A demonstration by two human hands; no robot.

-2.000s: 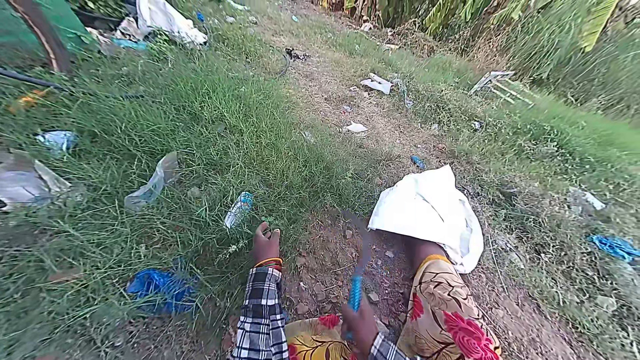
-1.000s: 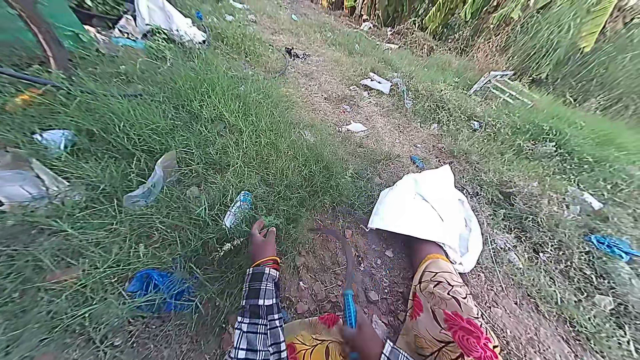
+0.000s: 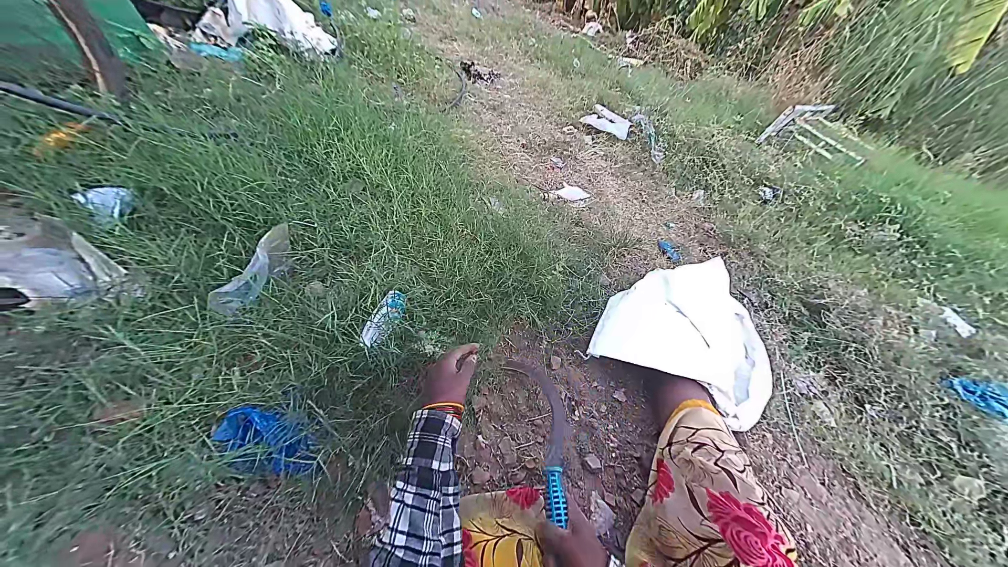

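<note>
My right hand (image 3: 573, 542) grips the blue handle of a sickle (image 3: 557, 429) low in the view. The curved blade lies over bare soil, its tip pointing left toward my left hand. My left hand (image 3: 452, 375) is at the edge of the green grass (image 3: 465, 276), its fingers curled; whether it holds some blades of grass cannot be made out. A white sack (image 3: 681, 323) covers my foot and lower leg to the right. A small blue and white packet (image 3: 383, 318) lies in the grass, up and left of my left hand.
A crumpled blue plastic bag (image 3: 264, 441) and a clear plastic bag (image 3: 253, 272) lie in the grass on the left. Beyond the sack is a small blue item (image 3: 669, 252). A broken white frame (image 3: 811, 130) lies farther off at the right. Small stones dot the soil.
The sickle blade, blurred two seconds ago, now shows plainly with its tip toward my left hand. My left hand has stayed near the grass edge; the sack has not plainly moved.
</note>
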